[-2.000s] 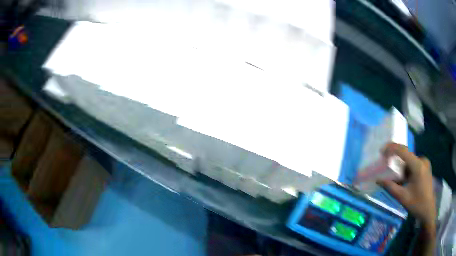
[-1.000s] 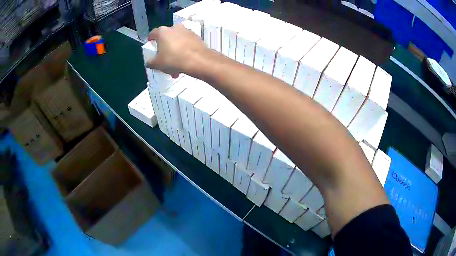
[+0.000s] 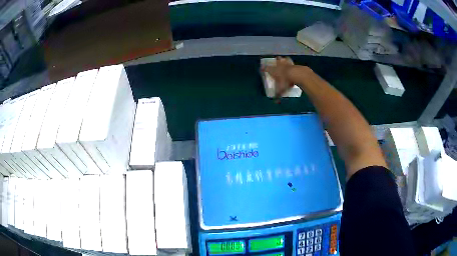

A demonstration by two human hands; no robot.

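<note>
My right hand reaches over the dark green belt beyond the scale, its fingers closed around a white product box lying there. The blue scale platform has no box on it, only a small dark mark or bit near its middle. The weight display is lit green, with the keypad to its right. White stacked boxes stand in rows left of the scale. My left hand is out of the picture.
Another white box lies on the conveyor belt at the right. An untidy box pile is right of the scale. A brown board lies beyond the belt. A white block sits on the far rail.
The view has swung right from the stacked boxes to the scale. My right hand has left the far end of the stack and is now at a box on the belt.
</note>
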